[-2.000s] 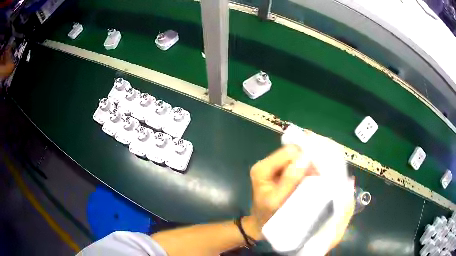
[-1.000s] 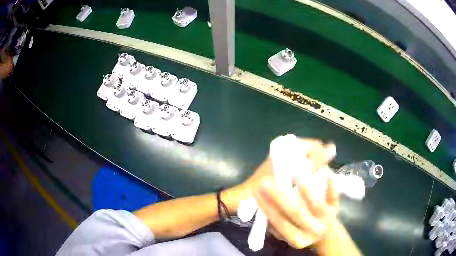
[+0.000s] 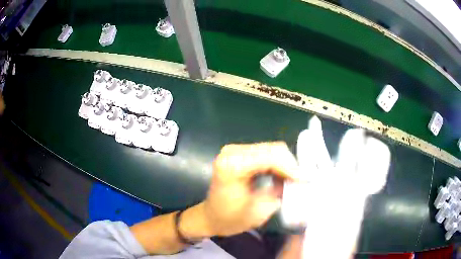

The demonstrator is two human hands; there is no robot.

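My left hand (image 3: 247,187) is curled at the middle of the bench, its fingers closed on a blurred white block, seemingly an adapter (image 3: 295,202). A grey shape shows inside the curl of the fingers. A white cloth (image 3: 336,187) is bunched up against the block, overexposed and motion-blurred, with lobes sticking up. My right hand is almost wholly hidden by the cloth; only some skin (image 3: 293,249) shows below it. Two tight rows of white adapters (image 3: 146,132), pins up, lie on the dark green bench at left.
Beyond the rust-spotted cream rail (image 3: 323,107), a green belt (image 3: 323,66) carries spaced adapters (image 3: 275,61). A grey upright (image 3: 187,38) stands at the rail. A cluster of adapters (image 3: 449,207) lies at the far right. A blue stool-like object (image 3: 119,205) is at lower left.
My hands were clasped together over the cloth; now my left hand is to the left with the block, and the cloth is raised to the right. The clear bottle is no longer visible.
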